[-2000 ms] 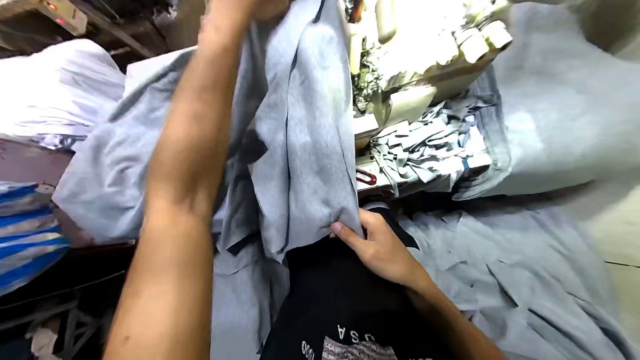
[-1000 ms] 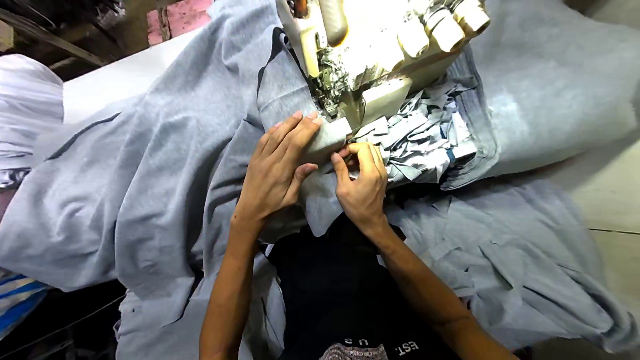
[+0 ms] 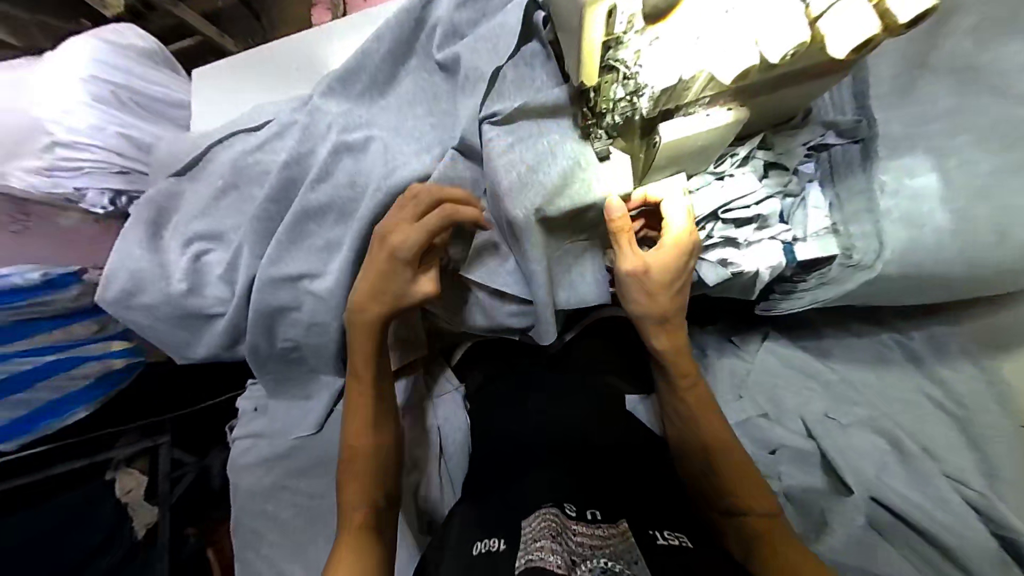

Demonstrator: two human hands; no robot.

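Observation:
Grey fabric (image 3: pixel 520 184) lies in folds across the machine bed, its near part under the needle area of an overlock sewing machine (image 3: pixel 688 72). My left hand (image 3: pixel 416 248) hovers over the cloth left of the presser foot, fingers curled and apart, nothing seen between them. Close to the front of the machine, my right hand (image 3: pixel 656 248) has its thumb and forefinger bent toward each other at the right edge of the fabric. Whether cloth is pinched there cannot be made out.
Grey fabric strips (image 3: pixel 744 216) are heaped right of the machine, beside layered grey cloth (image 3: pixel 944 184). More grey fabric (image 3: pixel 864 424) lies at the lower right. On the left are a white cloth bundle (image 3: pixel 96 112) and a blue-and-white striped bag (image 3: pixel 64 344).
Two seconds ago my left arm reached far forward and my right hand held the cloth's near edge. Both hands then met by the presser foot; since then my left hand has moved away leftward.

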